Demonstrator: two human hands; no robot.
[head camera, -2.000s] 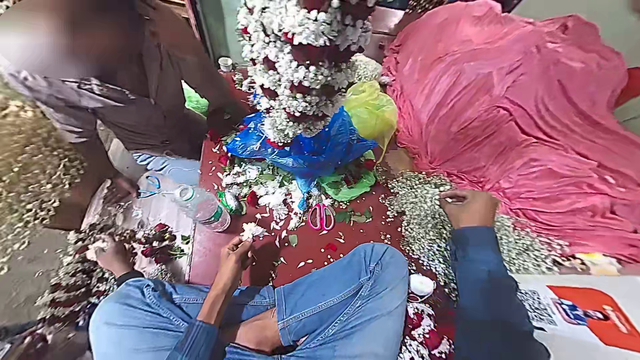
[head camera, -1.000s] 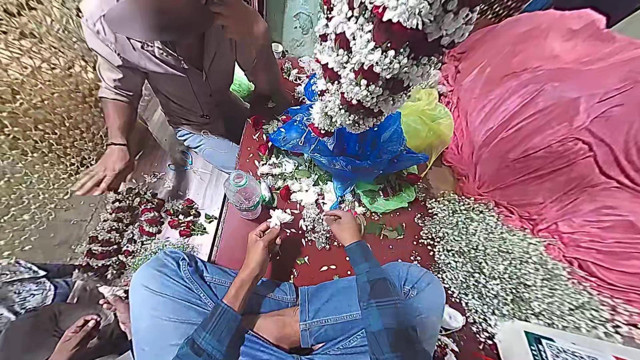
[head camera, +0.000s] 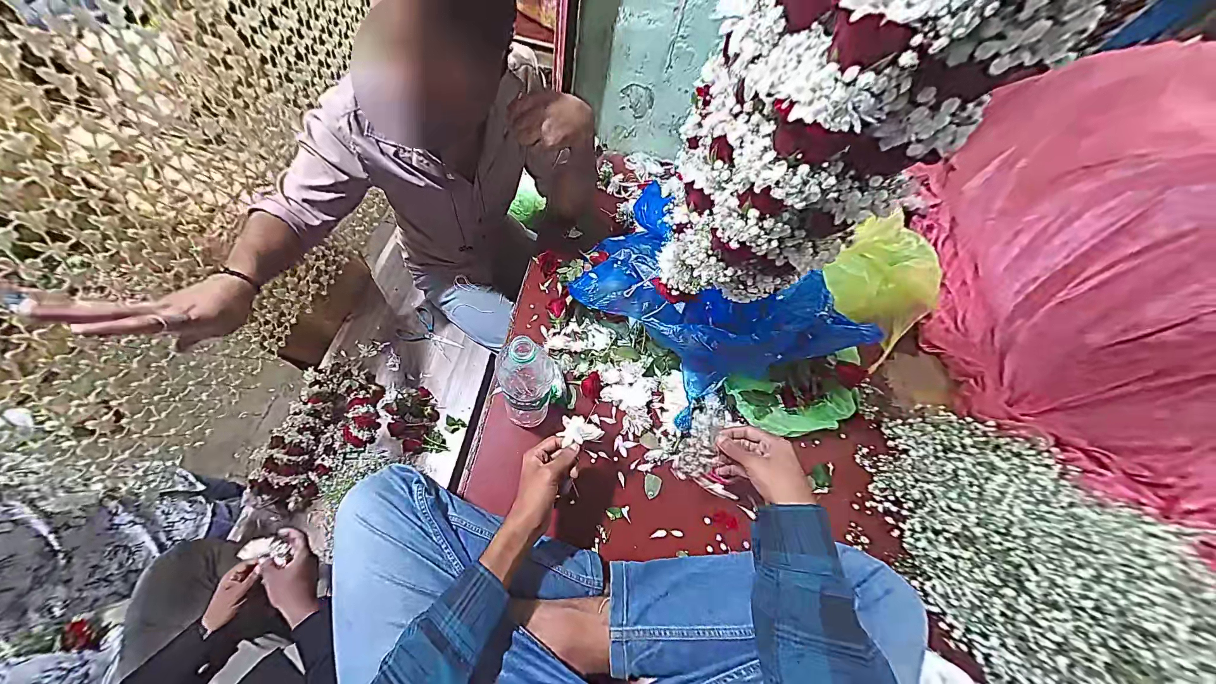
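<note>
My left hand (head camera: 546, 470) is closed on a small white flower (head camera: 579, 431), held up over the red surface. To its right, my right hand (head camera: 768, 463) pinches a sprig of tiny white filler flowers (head camera: 701, 439) between thumb and fingers. Loose white flowers and petals (head camera: 627, 389) lie on the red surface beyond both hands. A clear plastic bottle (head camera: 525, 382) stands beyond my left hand. Behind the petals, a blue plastic bag (head camera: 760, 328) lies around the foot of a tall arrangement of white flowers and red roses (head camera: 760, 161). A green plastic bag (head camera: 793, 407) lies beyond my right hand.
A yellow-green bag (head camera: 883, 271) and pink cloth (head camera: 1083, 275) lie to the right, above a heap of small white flowers (head camera: 1007, 503). A person sits across at left with one arm outstretched. Another person's hands hold white flowers at lower left, near rose garlands (head camera: 351, 427).
My right hand has moved from the heap of small white flowers to near my left hand, and now holds a sprig. The person across has stretched an arm out leftward. The view has shifted left.
</note>
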